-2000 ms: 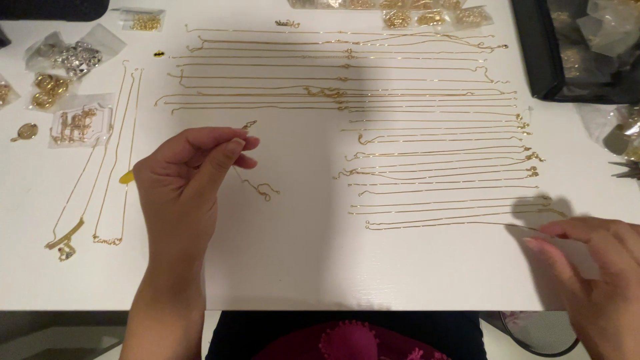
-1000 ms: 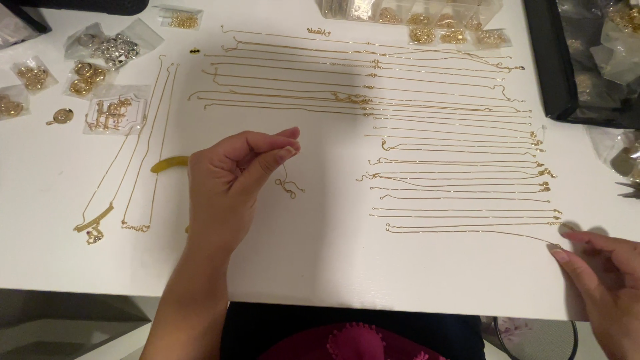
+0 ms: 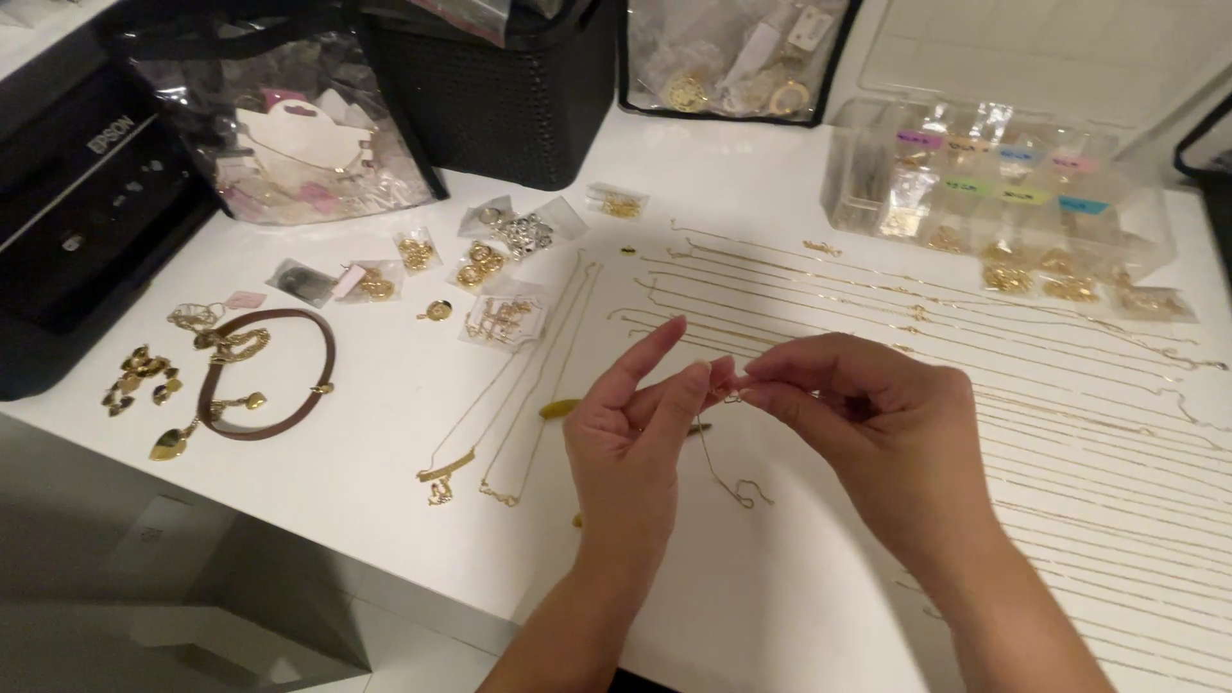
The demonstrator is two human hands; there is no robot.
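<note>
My left hand (image 3: 640,423) pinches a thin gold-coloured chain (image 3: 707,452) between thumb and fingers, and the chain's loose end hangs down and curls. Close against it, my right hand (image 3: 857,414) has its thumb and index finger pinched at the same small part, whose details are too small to tell. Many fine gold chains (image 3: 1059,433) lie in near-parallel rows on the white table, some behind and under my right hand. To the left lie necklaces with a bar pendant (image 3: 448,467) and a lettered pendant (image 3: 500,494). A yellow-handled tool (image 3: 558,409) is partly hidden behind my left hand.
Small plastic bags of jewellery findings (image 3: 479,265) lie at the back left. A brown leather loop (image 3: 329,351) and gold heart charms (image 3: 168,444) are at the far left, near a black Epson printer (image 3: 115,183). A black basket (image 3: 491,106) and a clear compartment box (image 3: 857,178) stand behind.
My right hand has left the end of the lowest chain at the right and come to my left hand; their fingertips now meet. The view has swung to the left and up.
</note>
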